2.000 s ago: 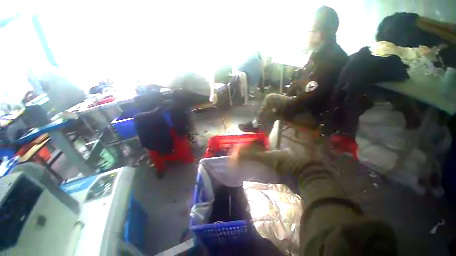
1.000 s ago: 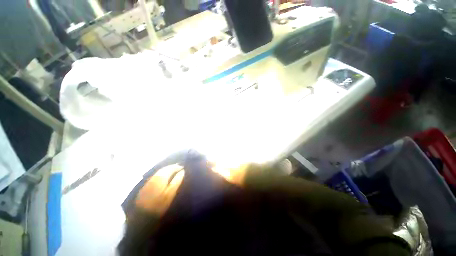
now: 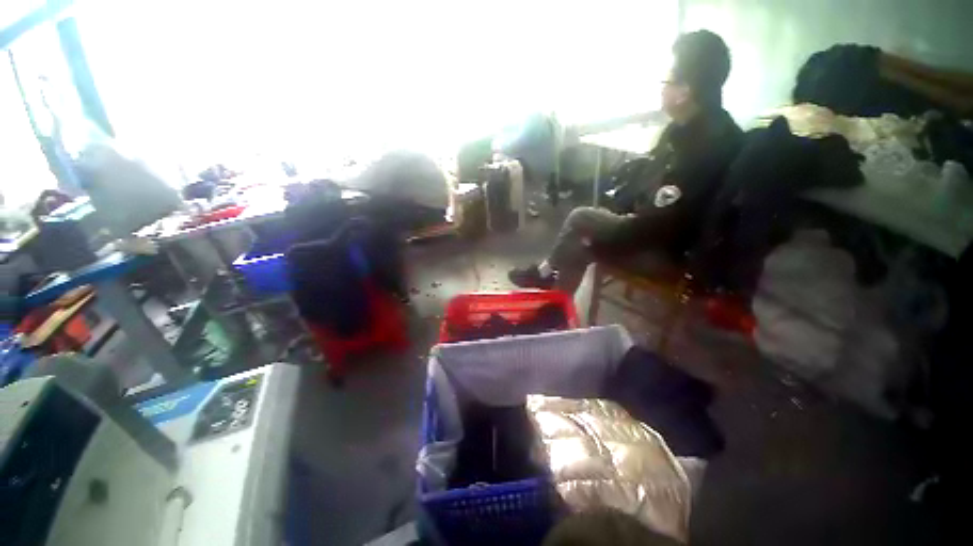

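Observation:
Neither of my hands is in view; a blurred brown patch, perhaps my sleeve, shows at the bottom edge. The blue plastic basket stands in front, with a pale liner over its rim. Dark fabric pieces lie inside it. A shiny padded garment in pale gold-silver hangs over its near right side. More dark fabric lies over or beside its right rim. The cream sewing machine head is at the lower left, cut off by the frame.
A red basket stands directly behind the blue one. The control panel is at the table's right end. A person sits on a chair farther back. A red stool bears dark cloth. White bundles lie at right.
The view turned from basket to machine table and back to the basket. My arm, earlier over the basket, and the hand later at the table are gone. Dark fabric now shows at the right rim.

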